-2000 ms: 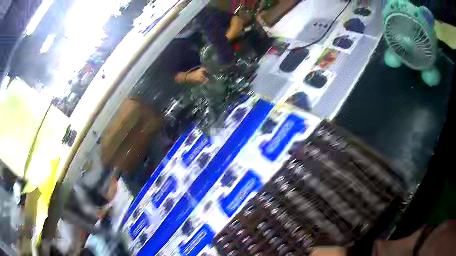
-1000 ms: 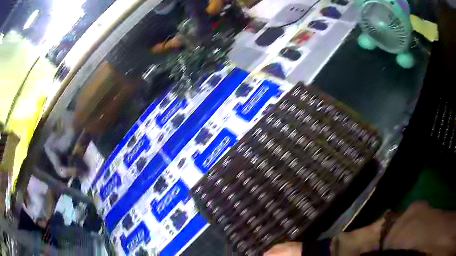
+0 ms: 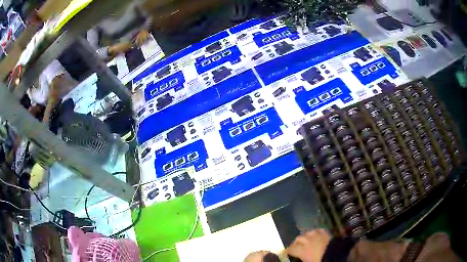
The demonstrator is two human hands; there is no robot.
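Note:
A pale yellow sheet (image 3: 230, 240) lies at the bottom centre, cut off by the picture's edge. My right hand (image 3: 308, 246) is at its right side, palm down with fingers bent, a dark band at the wrist. Whether it grips anything is hidden. A small skin-coloured part, apparently my left hand (image 3: 262, 257), shows at the sheet's lower edge, mostly cut off. A large dark divided tray (image 3: 379, 153) with many rows of round dark parts lies on the right, beyond my right forearm.
Blue-and-white printed sheets (image 3: 235, 110) cover the bench beyond. A green sheet (image 3: 166, 225), a white cable and a pink fan (image 3: 105, 248) are at lower left. A grey metal bar (image 3: 61, 140) crosses the left side. People's arms and tangled dark parts (image 3: 317, 11) are at the far side.
The view has swung left, so the tray appears farther right and the green sheet, pale sheet and pink fan are now visible. My right hand now shows beside the pale sheet.

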